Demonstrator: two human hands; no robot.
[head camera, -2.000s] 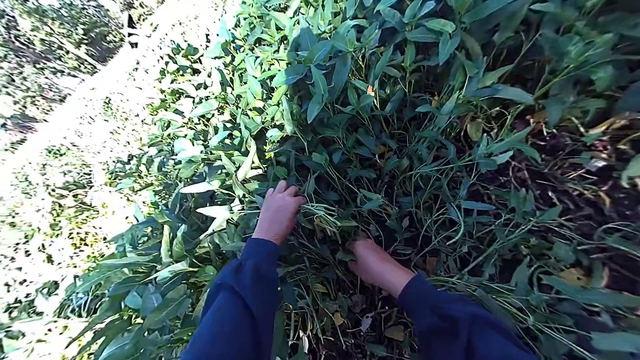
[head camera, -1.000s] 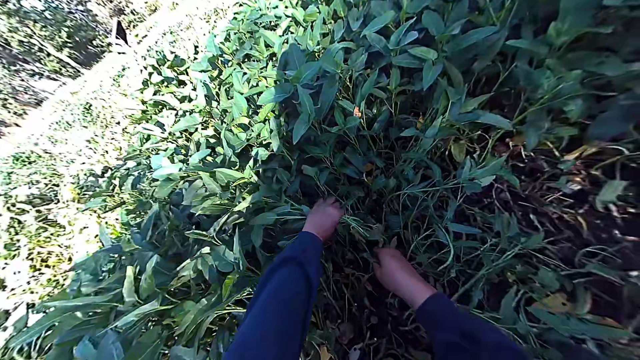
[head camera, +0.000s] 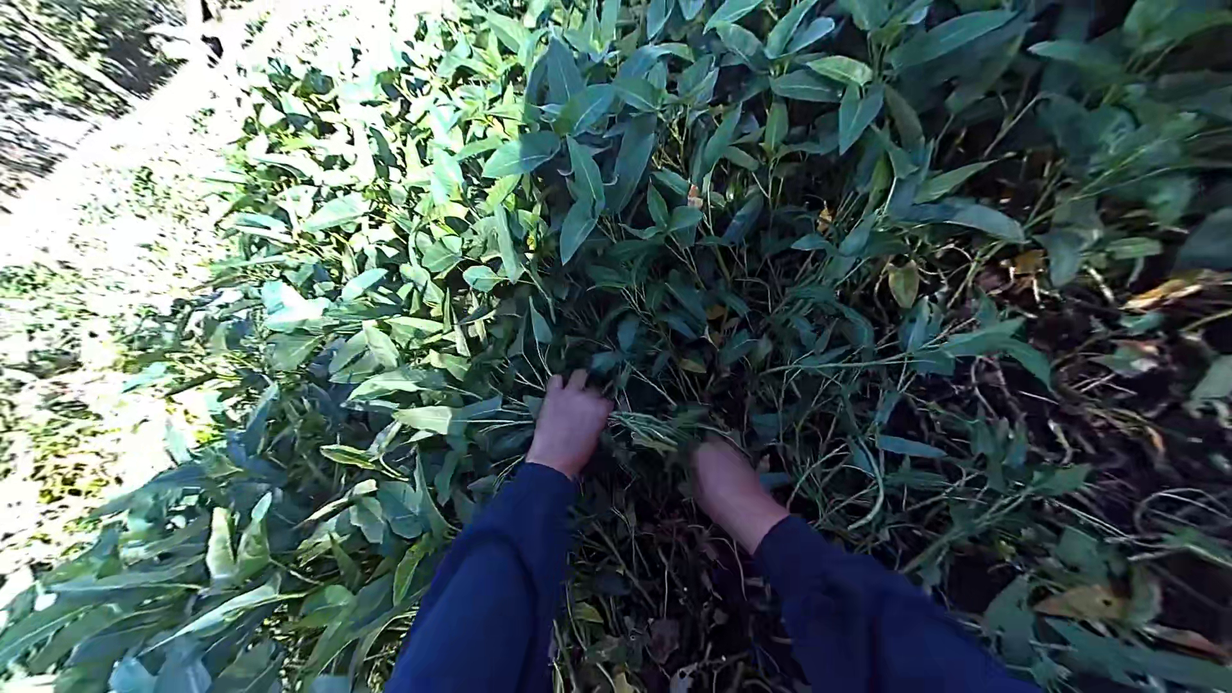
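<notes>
My left hand (head camera: 570, 423), in a dark blue sleeve, is closed around a bunch of thin green plant stems (head camera: 640, 425) near the middle of the view. The stems stick out to the right of the fist, and long pointed leaves spread to its left. Close by on the right, my right hand (head camera: 727, 486) is at the other end of these stems, blurred, its fingertips hidden among the foliage. Whether it grips anything cannot be made out. Dense leafy green plants (head camera: 577, 192) surround both hands.
Tangled stems and dry yellow-brown leaves (head camera: 1088, 602) lie over dark ground at the right. A brightly sunlit strip of ground (head camera: 87, 318) with low growth runs along the left. Shrubs or branches (head camera: 77, 58) stand at the top left.
Both hands stay low among the plants. A bunch of stems now shows more plainly between them. The view has shifted somewhat.
</notes>
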